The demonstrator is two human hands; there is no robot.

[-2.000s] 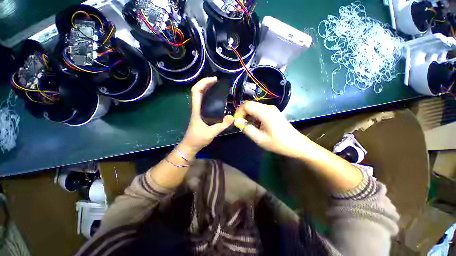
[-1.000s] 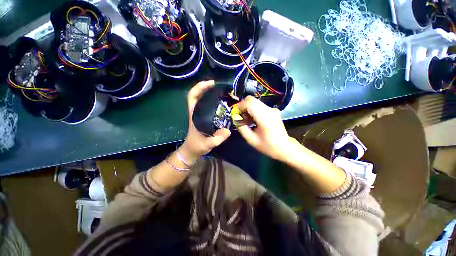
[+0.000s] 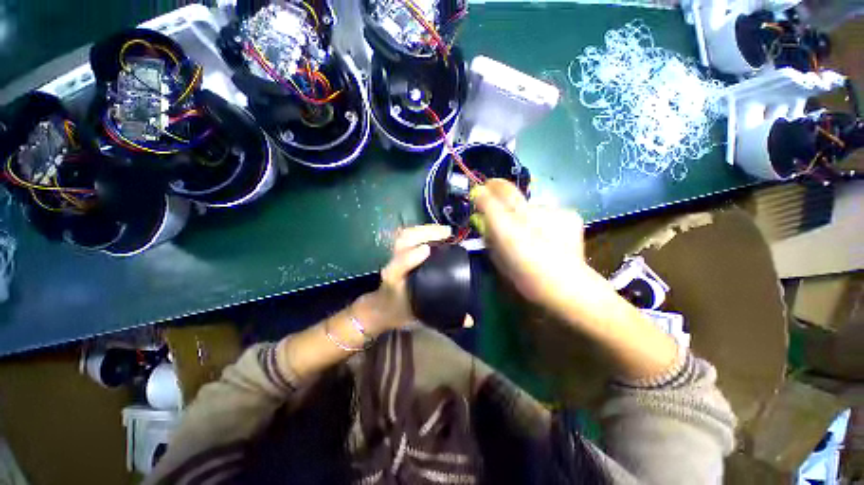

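Observation:
My left hand (image 3: pixel 398 275) holds the black front camera module (image 3: pixel 442 287) near the bench edge, its smooth dark outside facing up, so its board is hidden. My right hand (image 3: pixel 516 232) is at the opening of the white camera housing (image 3: pixel 438 189), with fingertips closed near red and yellow wire leads (image 3: pixel 465 170). A small yellow-green piece shows at those fingertips; I cannot tell whether it is a finger cover or a tool. The housing lies open end up on the bench, joined to its white mounting bracket (image 3: pixel 507 99).
Several camera housings with exposed boards, such as one nearby (image 3: pixel 317 118), line the left and back of the green bench (image 3: pixel 313 246). A tangle of thin white loops (image 3: pixel 649 104) lies right. White cameras (image 3: pixel 777 128) stand at the right end. Cardboard boxes (image 3: pixel 729 275) with cameras are below.
The black module has moved down toward my lap and turned, so its board no longer shows. My right hand has moved away from the module to the housing's opening. The view has shifted slightly.

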